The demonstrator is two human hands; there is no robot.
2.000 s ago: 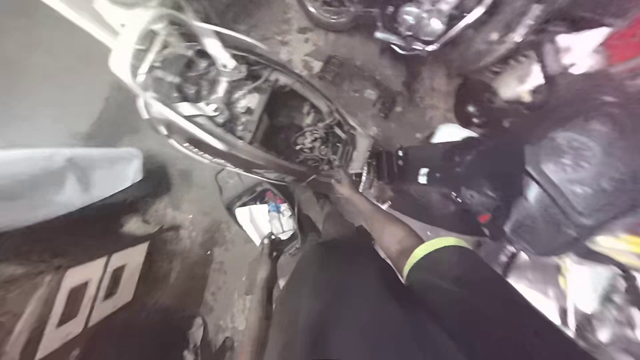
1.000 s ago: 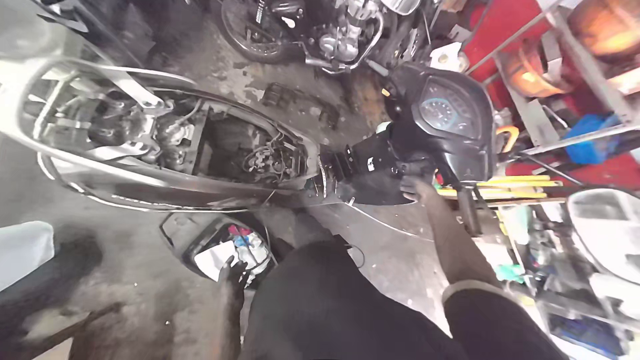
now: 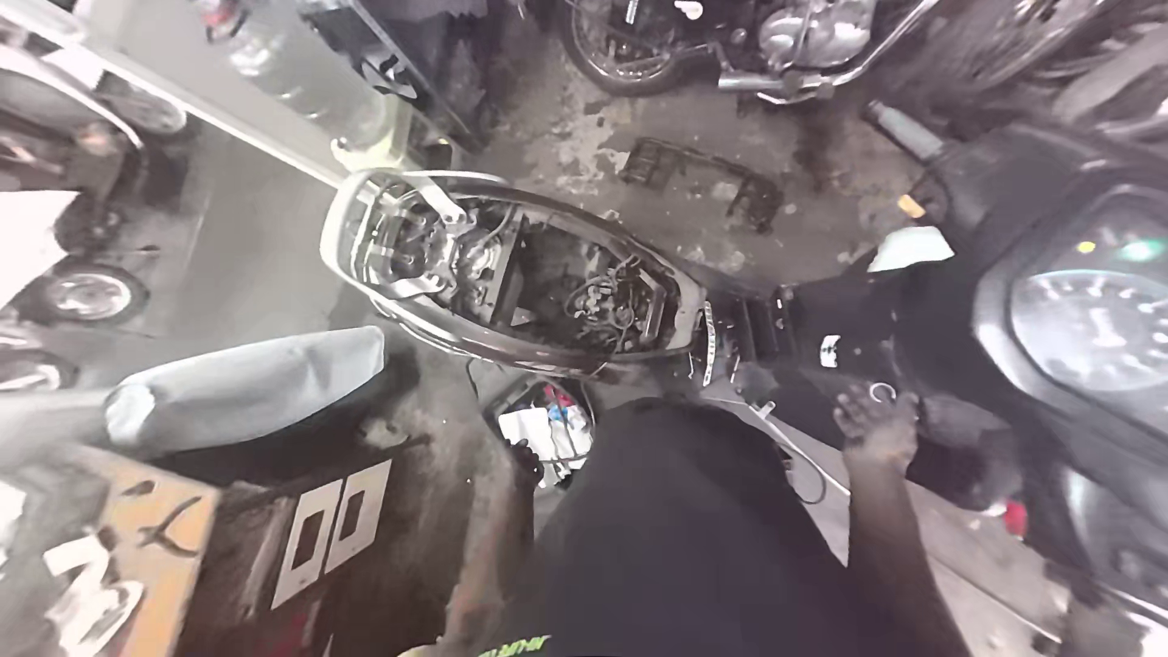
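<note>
A scooter with its seat off stands before me, its open body frame (image 3: 547, 360) showing wires and metal parts inside. My right hand (image 3: 878, 427) is at the scooter's dark front panel, near a small ring at the ignition area, fingers apart; whether it touches the panel is hard to tell. The instrument cluster (image 3: 1095, 319) is at the far right, with small lights showing. My left hand (image 3: 525, 461) is beside an underseat storage bin (image 3: 589, 401) holding white, red and blue items. Dark and small in the picture, that hand does not show whether it holds anything.
A black bracket-like part (image 3: 703, 173) lies on the stained floor beyond the scooter. Another motorcycle's wheel (image 3: 630, 68) and engine (image 3: 812, 36) are at the top. A grey covered seat (image 3: 255, 388) is at the left, above a cardboard box (image 3: 151, 538).
My right hand has moved from the rear of the footwell area, where it was two seconds ago, forward to the front panel. My left hand stays by the bin. The view has swung about.
</note>
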